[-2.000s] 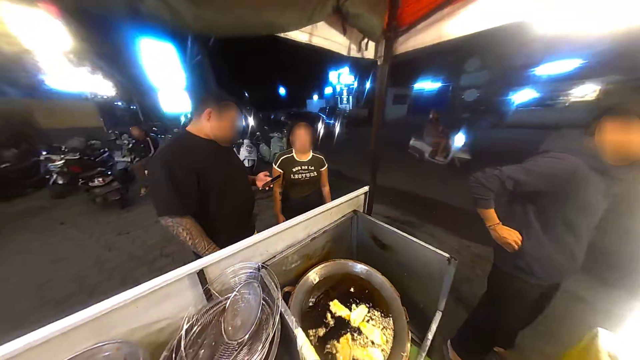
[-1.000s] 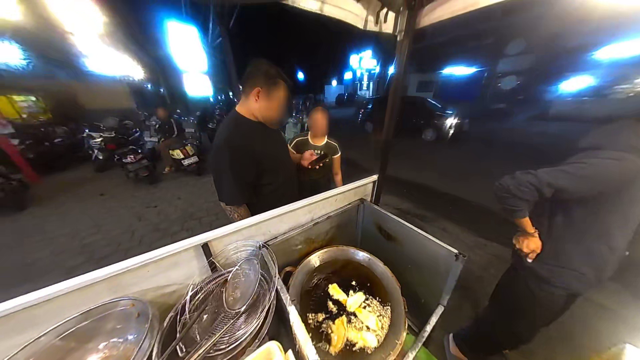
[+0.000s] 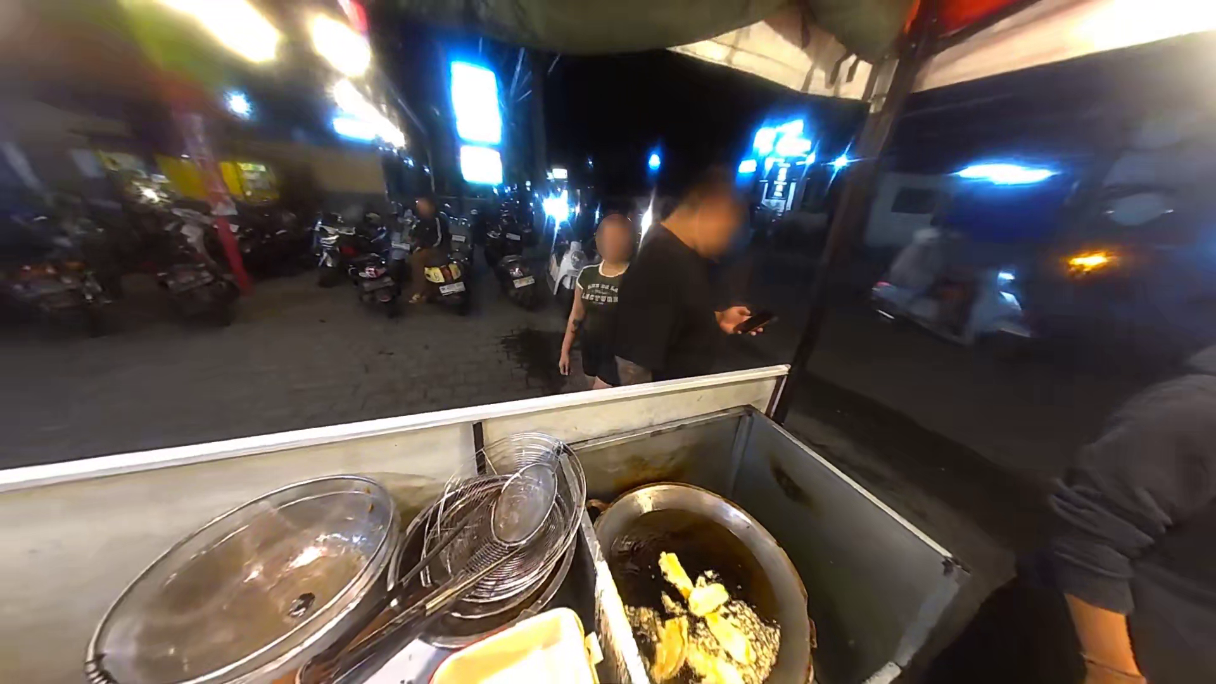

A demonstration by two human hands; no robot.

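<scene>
Neither of my hands shows in the head view. Battered pieces fry in bubbling oil inside a large metal wok at the lower middle. Left of the wok, wire skimmers and strainers are stacked over a round pan, their handles pointing to the lower left. A pale plastic container is at the bottom edge beside them. Farther left lies a large round glass lid with a metal rim, tilted.
Metal panels surround the wok, with a pale counter wall in front. Beyond it stand two people, one holding a phone. Another person's grey sleeve is at the right. A post rises behind the wok; parked motorbikes stand farther off.
The person in the black shirt has moved right relative to the person in the printed shirt. The view has turned left, bringing the whole glass lid into sight.
</scene>
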